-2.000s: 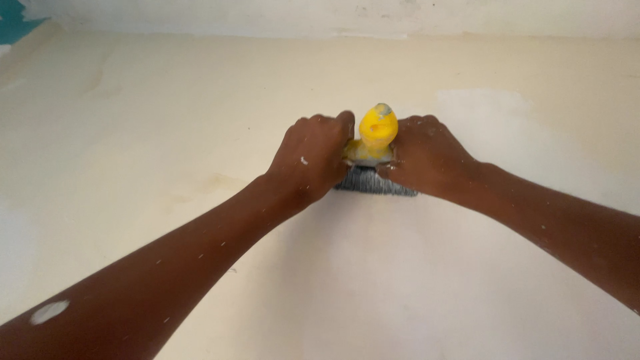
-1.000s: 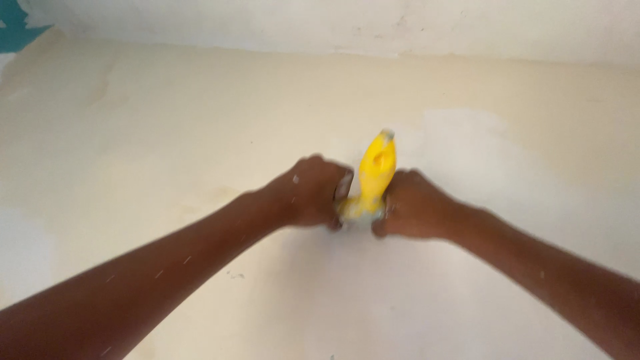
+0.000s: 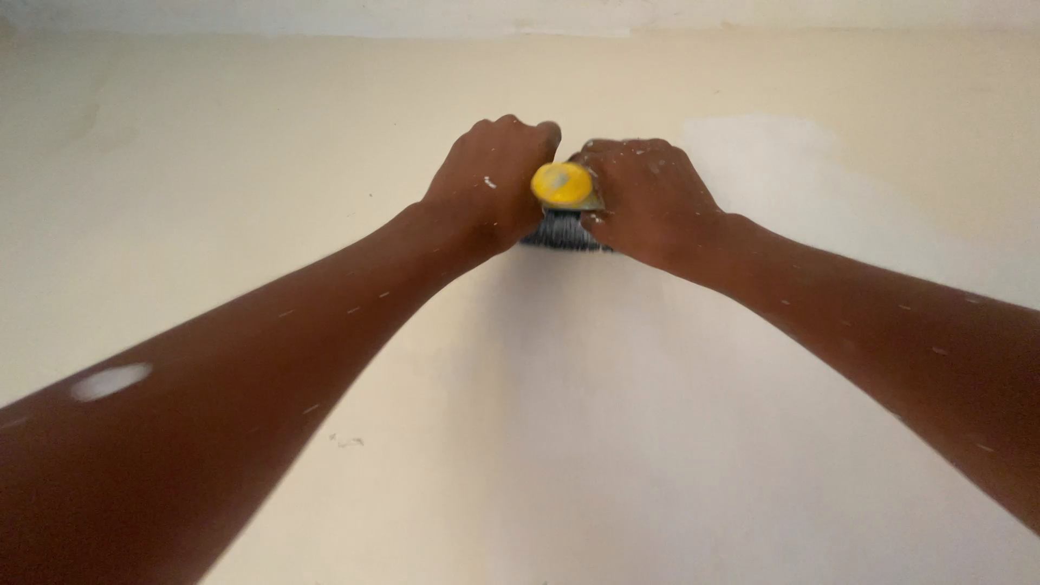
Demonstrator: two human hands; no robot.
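Both my hands grip a wide paintbrush with a yellow plastic handle (image 3: pixel 561 185), one at each end of its head. My left hand (image 3: pixel 497 183) holds the left end, and my right hand (image 3: pixel 650 195) holds the right end. The handle's rounded end points toward me. Dark bristles (image 3: pixel 566 231) show below it, against a cream-coloured wall (image 3: pixel 244 154); their outer ends are partly hidden by my hands. White paint specks mark both hands and forearms, with a larger white patch on the left forearm.
A whiter patch (image 3: pixel 756 154) lies on the wall to the right of my right hand. Along the top runs a white band of surface (image 3: pixel 325 16) with an uneven edge. Small dark marks (image 3: pixel 348 441) show on the wall at lower left.
Both hands stay on the brush. The handle stood up in view a second ago; now its end faces me. The bristles, hidden or blurred then, show again. The teal corner at upper left has left view.
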